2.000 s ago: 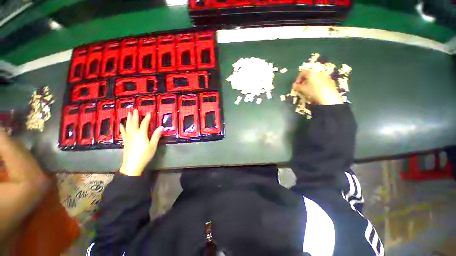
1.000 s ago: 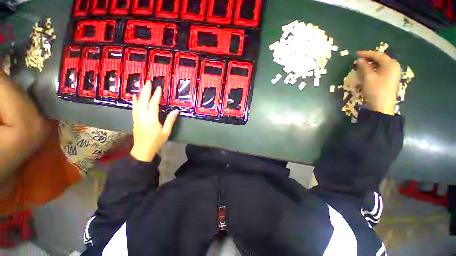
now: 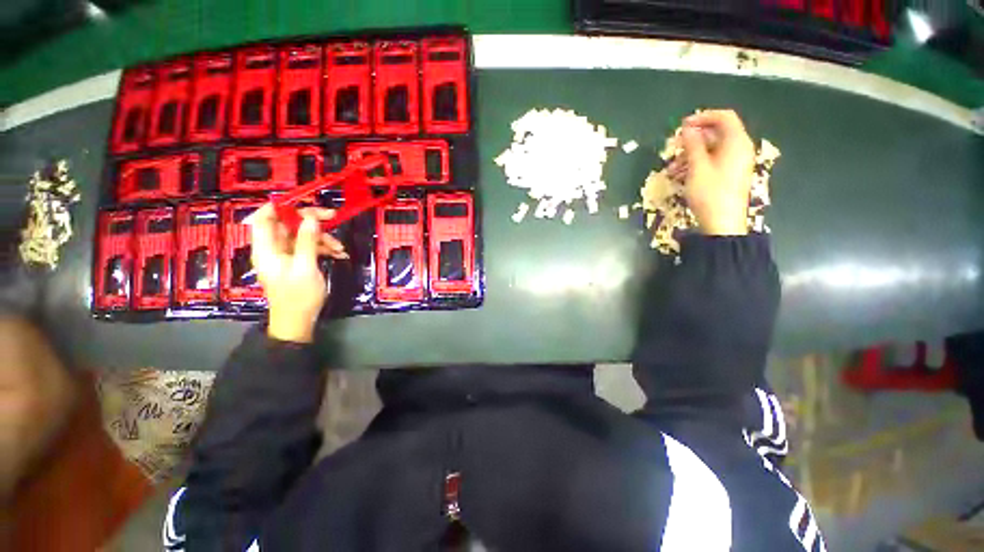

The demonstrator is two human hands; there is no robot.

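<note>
My left hand holds a red plastic housing by one end, tilted above the black blister tray. The tray holds two rows of upright red housings with a sideways row between. Glossy black tray shows in the near row, right of my left hand. My right hand is over the looser heap of mixed small pieces, fingertips together; whether a piece is between them cannot be told. A heap of small pale pieces lies between the tray and that heap.
Another small heap lies left of the tray. A pale strip edges the dark green bench. Beyond it stand other black trays with red parts. A blurred person's orange sleeve is at the lower left. Red items show below the bench at right.
My left hand, earlier flat over the near row, has lifted a housing out of it. My right hand stays at the mixed heap. The camera view has shifted.
</note>
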